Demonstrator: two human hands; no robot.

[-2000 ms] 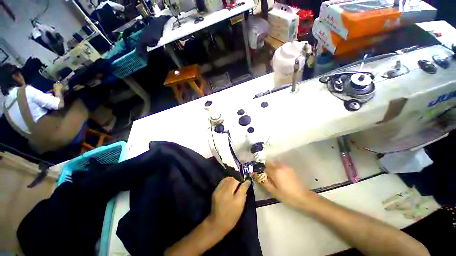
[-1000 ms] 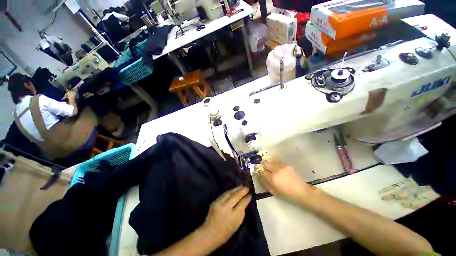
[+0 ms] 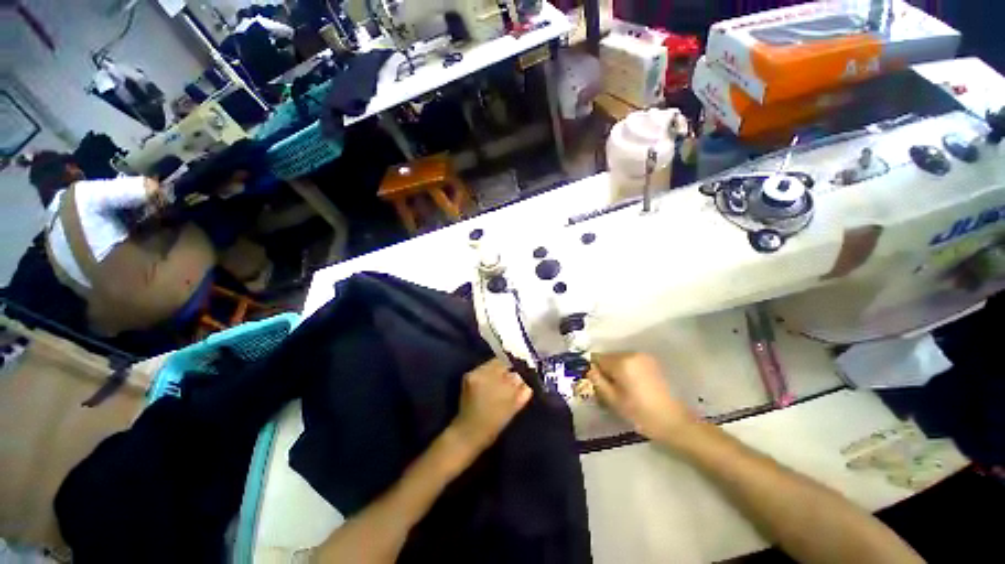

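Observation:
Black cloth [image 3: 380, 364] spreads over the left part of the table and hangs over its edge. Its right edge lies by the presser foot [image 3: 560, 380] of the white sewing machine [image 3: 705, 248]. My left hand [image 3: 493, 399] is on the cloth just left of the foot, fingers curled and pinching a fold. My right hand [image 3: 634, 388] is at the right side of the foot, fingers bent with the tips against the needle area. What its fingertips hold is too small to tell.
A turquoise basket [image 3: 248, 342] stands left of the table under the cloth. Pinkish-red snips [image 3: 768, 358] lie under the arm, near a white paper scrap [image 3: 898, 361]. A thread cone [image 3: 643, 154] and orange-white boxes [image 3: 793, 66] stand behind. A person sits at far left.
My left hand has lifted from lying flat, moved up the cloth and curled its fingers. My right hand stays by the foot. The view has shifted slightly.

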